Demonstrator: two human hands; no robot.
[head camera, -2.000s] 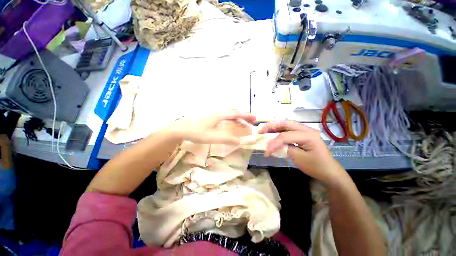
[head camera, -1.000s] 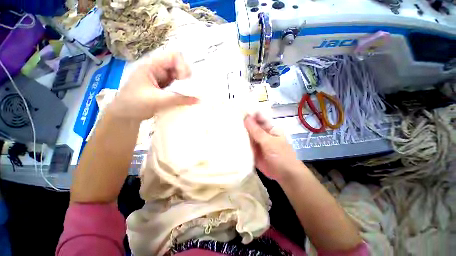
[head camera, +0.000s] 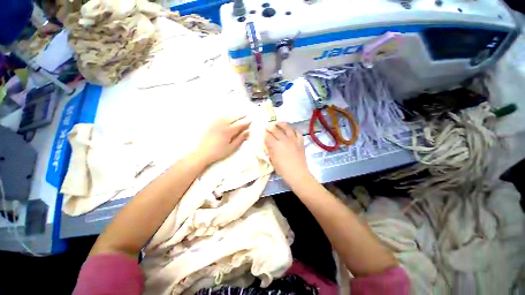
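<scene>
A cream garment piece (head camera: 216, 201) runs from the lap up onto the table to the needle area of the white sewing machine (head camera: 345, 52). My left hand (head camera: 224, 139) lies flat on the cloth, left of and below the presser foot (head camera: 260, 92). My right hand (head camera: 285, 147) lies on the cloth's right edge, just below the small yellow piece (head camera: 267, 112), fingertips close to it. The cloth under both hands is overexposed; I cannot tell whether it is under the presser foot.
Red and orange scissors (head camera: 333, 128) lie right of my right hand. Lavender strips (head camera: 371, 106) hang behind them. Tangled cream cords (head camera: 460, 141) are at far right. A ruffled tan bundle (head camera: 109, 46) sits at back left. A cream fabric end (head camera: 80, 173) lies at the table's left.
Both hands have come down from holding the cloth raised and now lie on it by the needle. The cloth has moved up to the machine. The view has shifted right.
</scene>
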